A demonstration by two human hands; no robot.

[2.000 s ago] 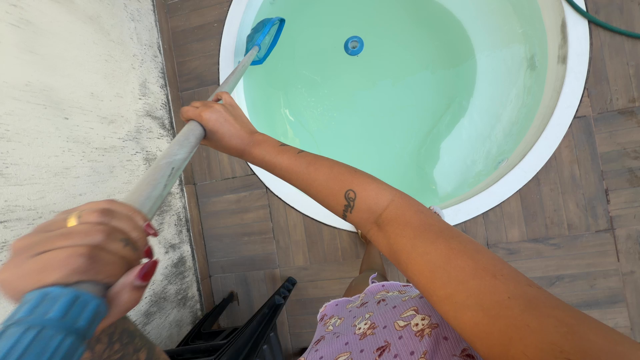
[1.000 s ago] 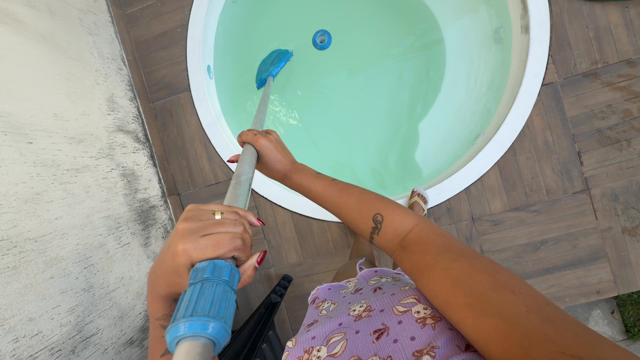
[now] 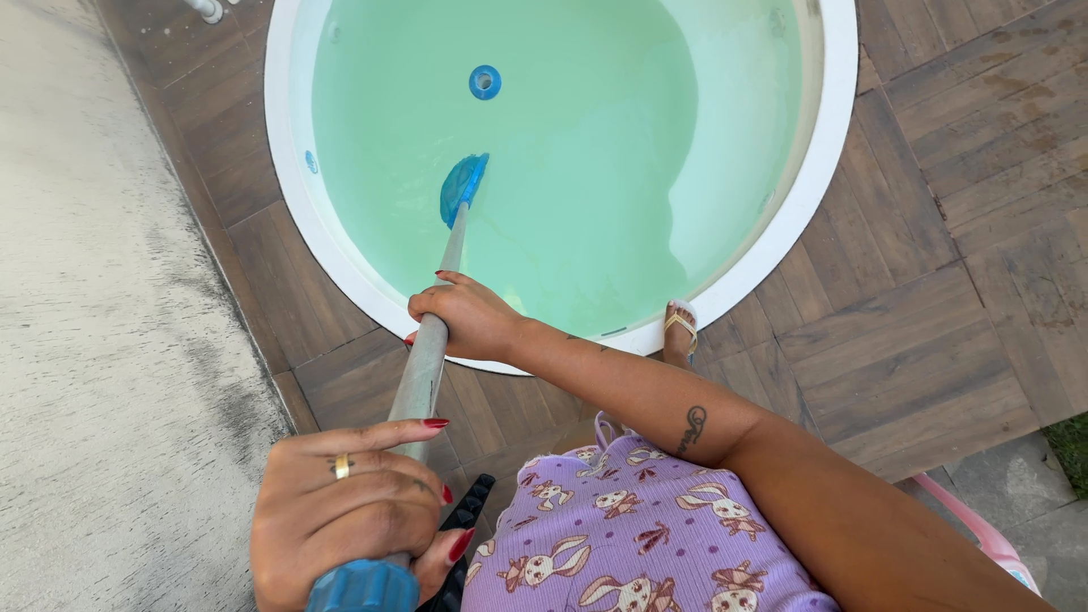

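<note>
A grey telescopic pole point(image 3: 422, 365) runs from the lower left up into a round pool point(image 3: 837, 127) with a white rim and greenish water. On its far end sits a blue pool skimmer net point(image 3: 461, 185), in the water below a round blue fitting point(image 3: 484, 82). My right hand point(image 3: 466, 315) grips the pole's middle over the near rim, its arm coming from the lower right. Nearer to me, my left hand point(image 3: 353, 510) is around the pole just above its blue ribbed collar point(image 3: 364, 586), with the index finger extended.
A rough white wall point(image 3: 110, 340) rises on the left. Wood-look tiles point(image 3: 901, 340) surround the pool. One sandalled foot point(image 3: 680, 331) is at the pool's rim. Part of a black plastic object point(image 3: 467, 514) shows beside my left hand, and something pink point(image 3: 969, 518) lies at lower right.
The net has moved from the pool's upper left edge toward me, and now lies below the blue fitting. Both hands have stayed on the pole. The view has shifted somewhat.
</note>
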